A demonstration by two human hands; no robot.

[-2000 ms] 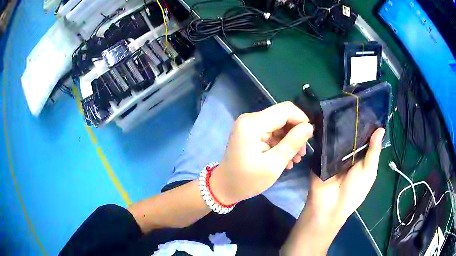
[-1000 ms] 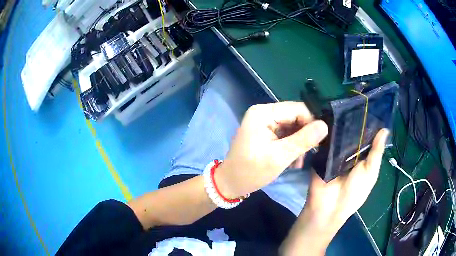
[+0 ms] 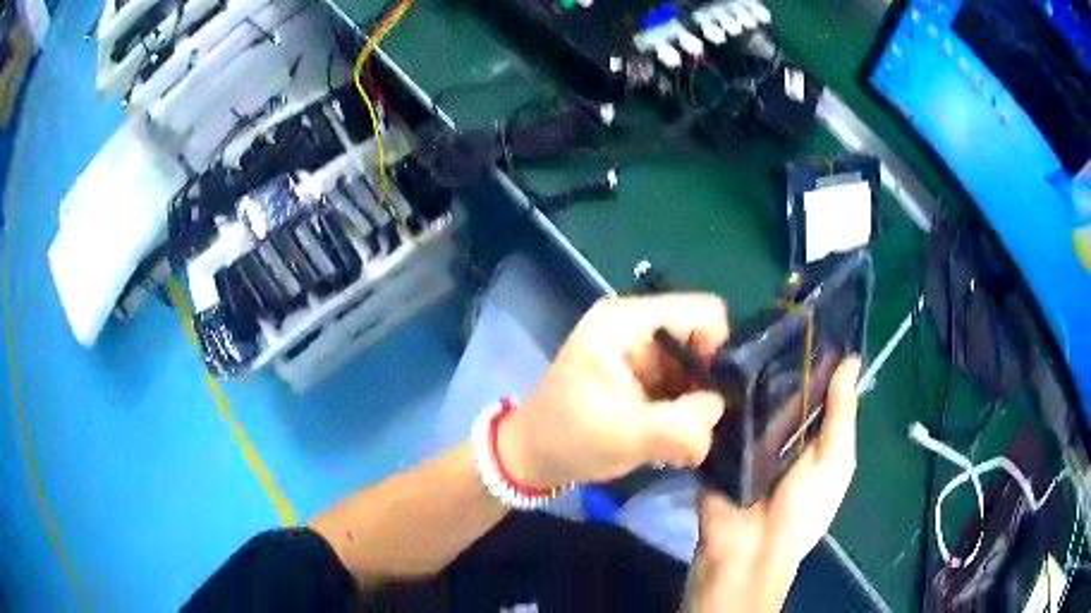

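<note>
A black display unit (image 3: 778, 389) with a glossy screen and a thin yellow rubber band (image 3: 809, 359) is tilted above the bench. My right hand (image 3: 778, 521) holds it from below and the right. My left hand (image 3: 604, 389), with a bracelet at the wrist, pinches a thin black piece (image 3: 680, 354), perhaps a cable or connector, at the unit's left side. Whether it is plugged in cannot be seen. A second unit with a white screen (image 3: 837, 218) lies behind on the green bench.
White foam trays (image 3: 347, 311) with rows of black units stand at left. A test box (image 3: 574, 42) with white connectors is at the top. Black cables (image 3: 550, 134) lie by the bench edge. A monitor (image 3: 981, 90), a white cable (image 3: 979, 469) and a dark mat are at right.
The view has shifted, bringing the test box in at the top. The held unit appears lower and further left, and more of the black piece shows between my left fingers.
</note>
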